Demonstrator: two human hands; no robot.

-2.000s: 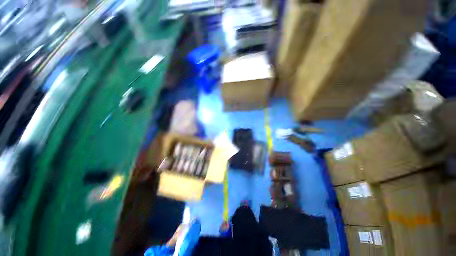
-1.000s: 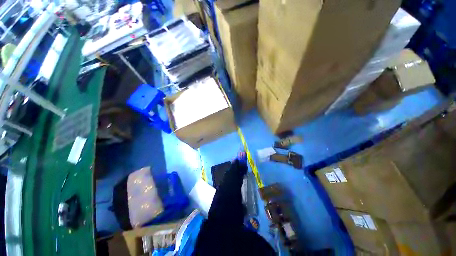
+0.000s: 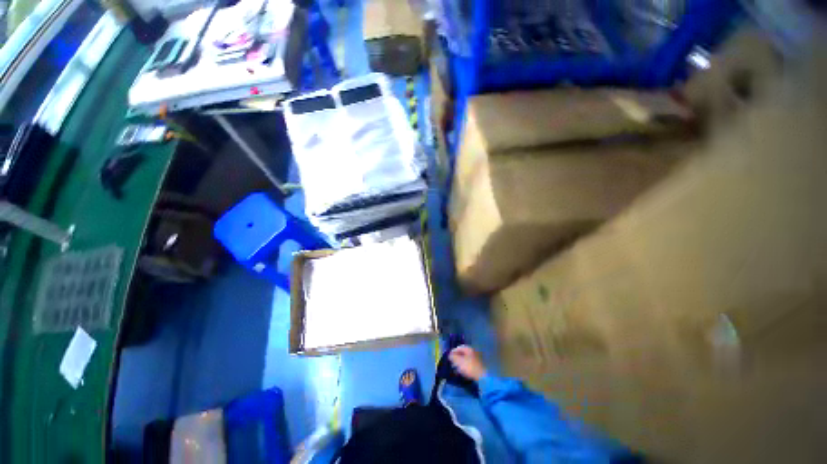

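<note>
My right hand, in a light blue sleeve, is low in the view, right of the open carton. Its fingers look curled beside dark clothing; whether it holds anything is unclear. My left hand is not in view. An open brown carton with a flat white top layer stands on the floor in front of me. Behind it is a stack of white trays with two dark patches at its far end.
Large brown cartons fill the right side, below a blue rack. A blue stool stands left of the open carton. The green bench runs along the left, with a clear tray. A white side table is at the back.
The view has moved forward; the open carton and white stack are nearer. The tall cartons now fill the right side. My right hand has come into view, and the light blue sleeve at bottom left has gone.
</note>
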